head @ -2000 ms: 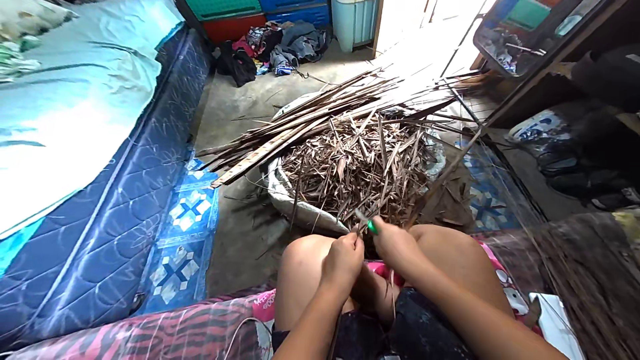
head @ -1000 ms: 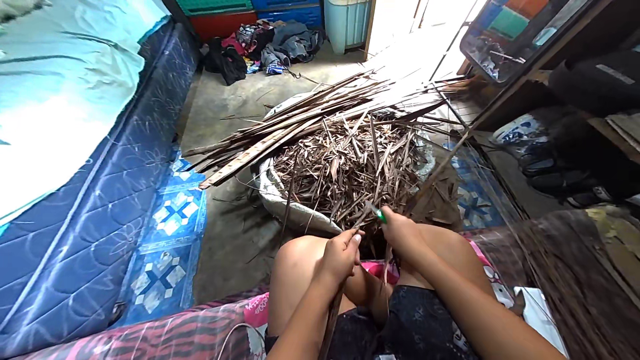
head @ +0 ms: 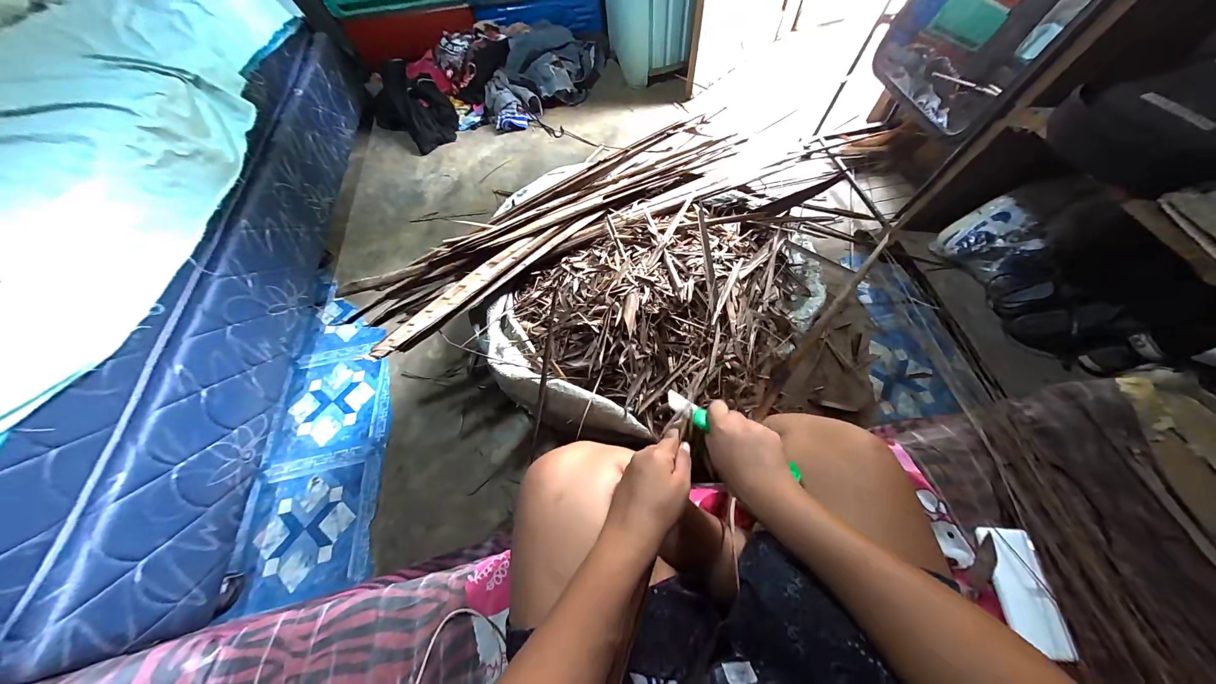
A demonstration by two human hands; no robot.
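Note:
My right hand (head: 750,451) is closed around the green handle of a small knife (head: 701,418), its short pale blade pointing up and left. Beside it, my left hand (head: 655,484) pinches a thin dried leaf strip (head: 733,541) near the blade; part of the strip hangs between my thighs. Just beyond both hands stands a white woven sack (head: 560,394) with a rolled rim, full of dry brown leaf scraps (head: 646,304). Long dried leaf stalks (head: 532,252) lie across its far left side.
A blue mattress (head: 180,380) with a light green sheet stands at left. Clothes (head: 503,71) are heaped on the floor at the back. A mirror (head: 959,57) and dark shoes (head: 1045,313) are at right. More long brown strips (head: 1064,513) lie beside my right thigh.
My hands stay close together over my lap, with the knife still in the right one. The blade now shows above the left fingertips.

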